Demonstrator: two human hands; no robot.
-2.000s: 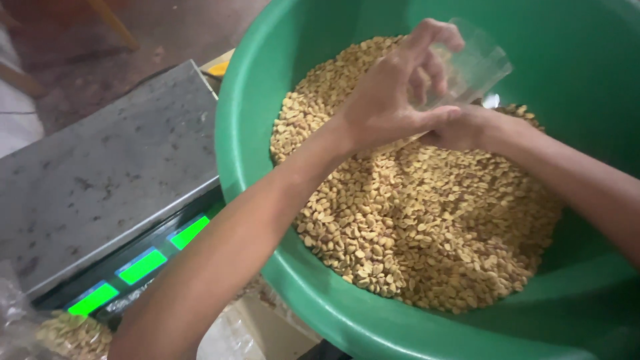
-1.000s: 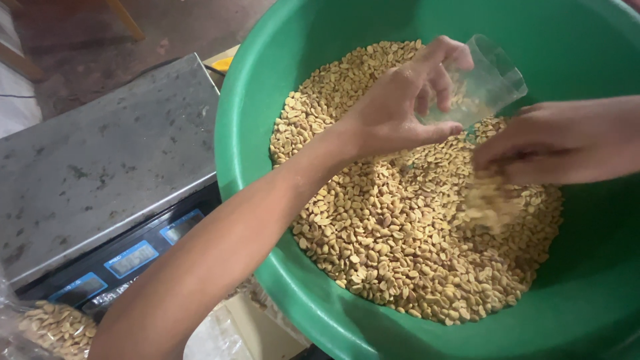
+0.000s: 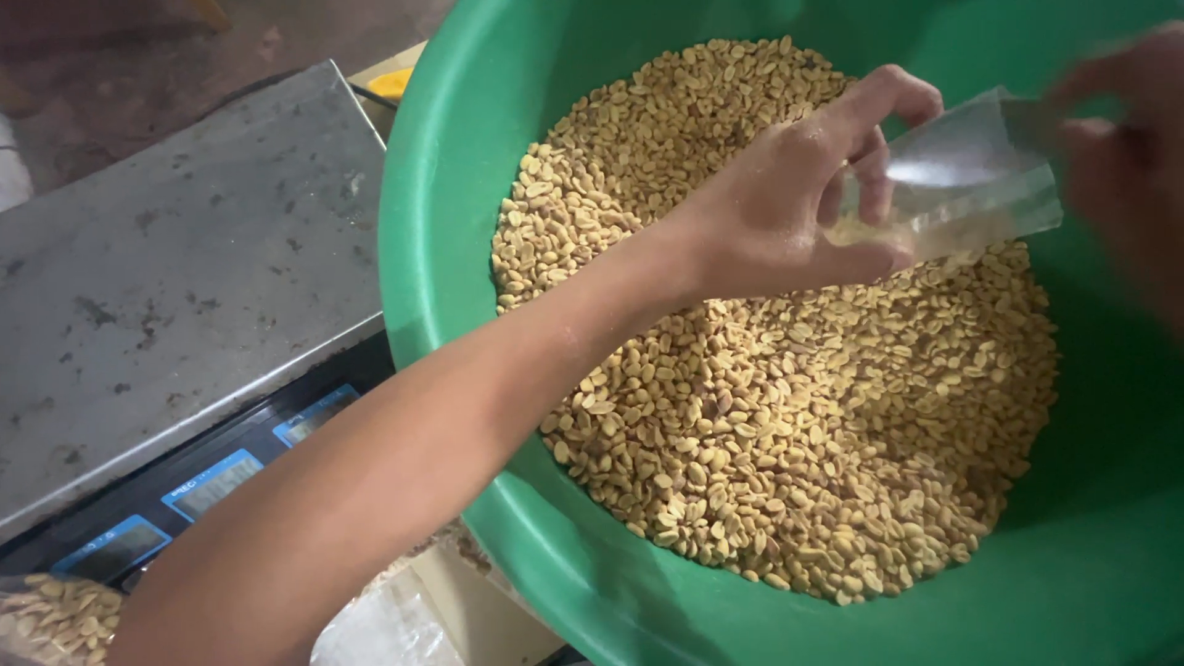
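Observation:
My left hand reaches over a green plastic basin and grips a clear plastic bag near its lower end. Some peanuts show dimly inside the bag, by my fingers. My right hand, blurred, is at the bag's far end at the right edge of the view; whether it touches or pinches the plastic is unclear. Beneath both hands, a broad heap of split, yellowish peanuts covers the bottom of the basin.
Left of the basin stands a digital scale with a worn metal plate and small displays. A clear bag of peanuts lies at the lower left. Empty-looking clear plastic is below the basin's rim, and something yellow sits behind it.
My right hand has risen from the peanuts, where it was a second ago, to the bag's far end. The scale's displays, lit green two seconds ago, are no longer green.

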